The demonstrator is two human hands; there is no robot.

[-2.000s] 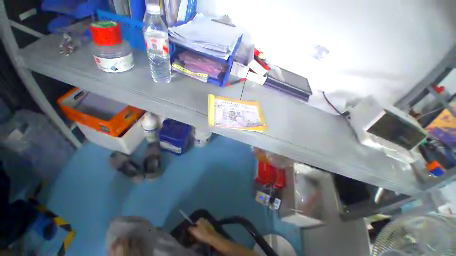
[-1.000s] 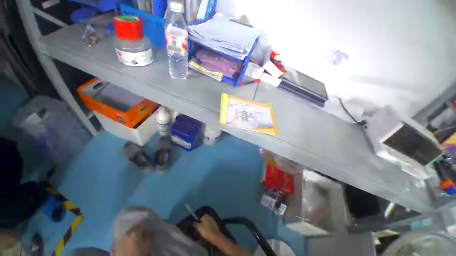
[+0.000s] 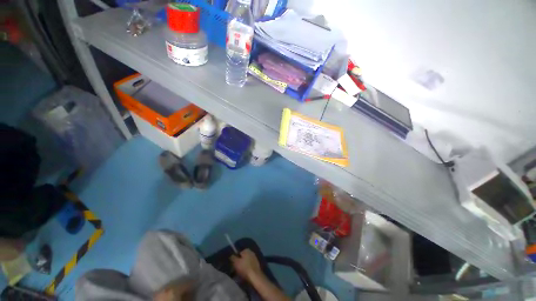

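Note:
My right hand (image 3: pixel 247 264) is low in the picture over a dark chair part, closed on a thin pale pen (image 3: pixel 231 243) that points up and left. My left hand (image 3: pixel 175 290) is small and blurred on my grey-clothed lap at the bottom edge; its fingers cannot be made out. A printed form (image 3: pixel 314 140) lies on a yellow-brown backing at the front edge of the grey shelf, with a pale yellow strip along its left side. Neither hand touches it.
The shelf (image 3: pixel 376 161) holds a red-lidded jar (image 3: pixel 187 36), a water bottle (image 3: pixel 239 50) and a blue file tray (image 3: pixel 311 82). An orange-and-white box (image 3: pixel 158 109) and slippers are below. A person in dark clothes (image 3: pixel 23 200) is at the left, beside a yellow pad (image 3: pixel 16 267).
The view has turned left, so the shelf things stand further right and more of the other person's side shows. My right hand still holds the pen low by the chair.

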